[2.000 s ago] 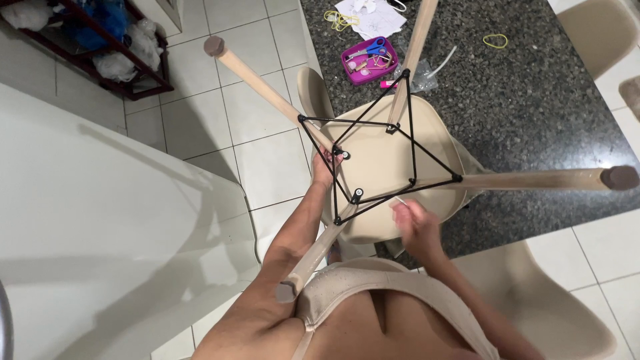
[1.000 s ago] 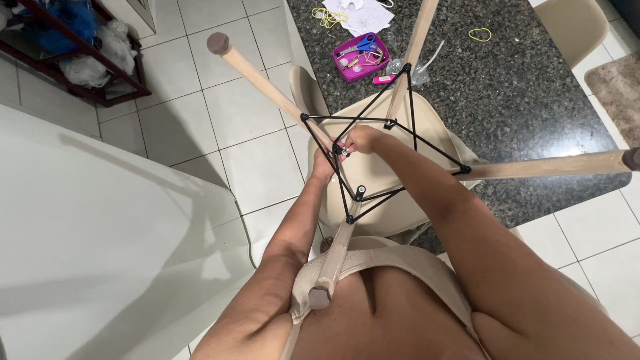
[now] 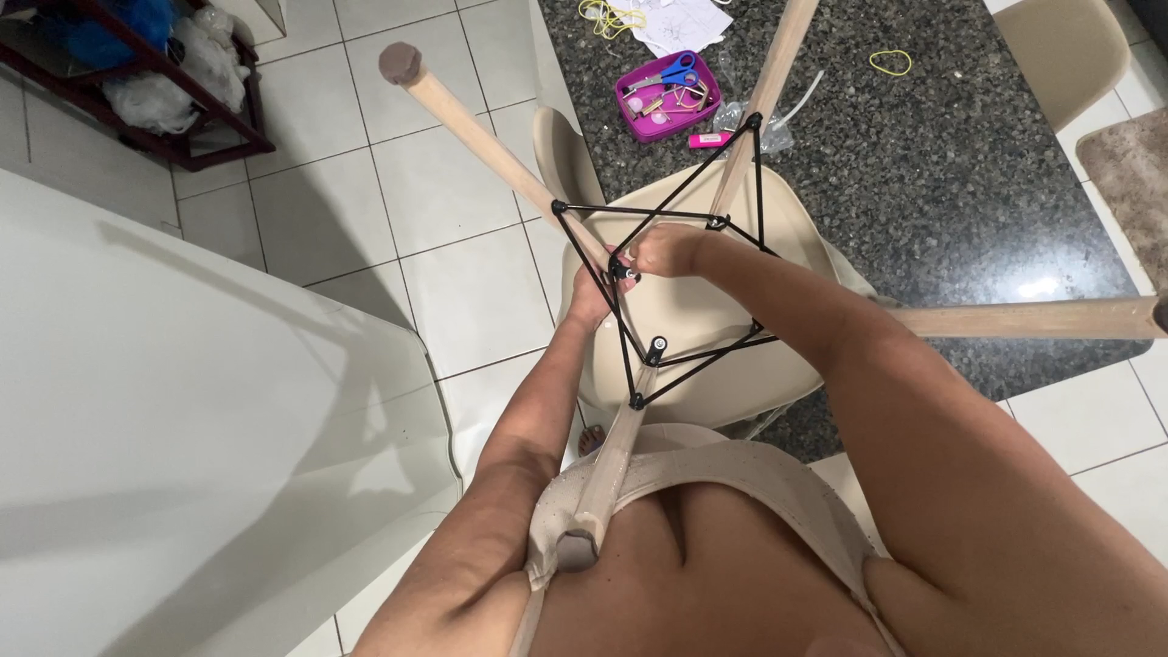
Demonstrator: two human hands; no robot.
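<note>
An upturned chair with a beige plastic seat [image 3: 693,310] rests against the granite counter, its wooden legs [image 3: 488,146] spread and joined by black metal rods [image 3: 639,212]. My left hand [image 3: 593,290] is at the left black bracket [image 3: 623,270], where a leg meets the seat, its fingers partly hidden behind the leg and rods. Close beside that bracket, my right hand [image 3: 664,251] has its fingers curled; a small pale piece shows at the fingertips, too small to name. Another bracket with a screw [image 3: 657,347] sits at the near leg.
On the granite counter [image 3: 912,182] are a purple tray [image 3: 671,96] holding blue-handled scissors [image 3: 677,71] and small hardware, a pink item [image 3: 710,140], plastic bags, yellow cords and paper. A white surface [image 3: 182,411] stands at left, a dark red rack [image 3: 182,151] behind it.
My right hand has moved from the seat's near right part, up and left, to the left bracket beside my left hand. My left hand has stayed at that bracket.
</note>
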